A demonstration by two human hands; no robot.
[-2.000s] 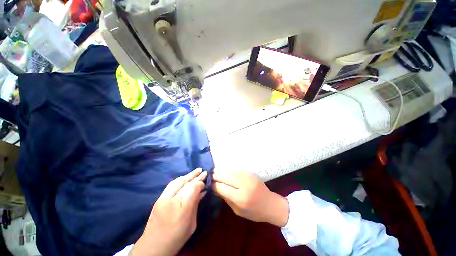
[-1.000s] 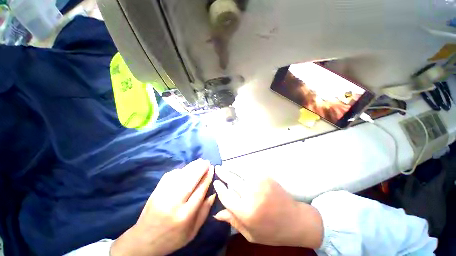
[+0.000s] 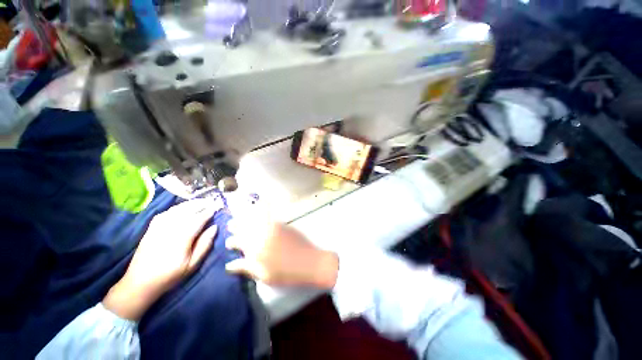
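The navy garment (image 3: 190,309) lies left of and in front of the needle, its right edge running up to the lit presser foot (image 3: 211,184). My left hand (image 3: 165,242) lies on the garment, fingers just below the presser foot, pressing the cloth. My right hand (image 3: 278,246) is at the garment's right edge, its fingertips at the cloth; it is blurred, and whether they pinch it is hard to tell. The off-white sewing machine (image 3: 281,98) stands above both hands. A lime-green flat piece (image 3: 127,179) hangs left of the needle.
A smartphone (image 3: 334,154) leans at the machine, with a yellow pad (image 3: 332,183) below it and a thin white cord. Scissors (image 3: 464,129) and a control panel (image 3: 452,165) are at the right end. An orange-red rim (image 3: 493,295) and dark cut pieces (image 3: 563,232) lie right.
The view has swung to show more on the right. Both hands have moved up close to the presser foot, and the garment edge has moved up with them.
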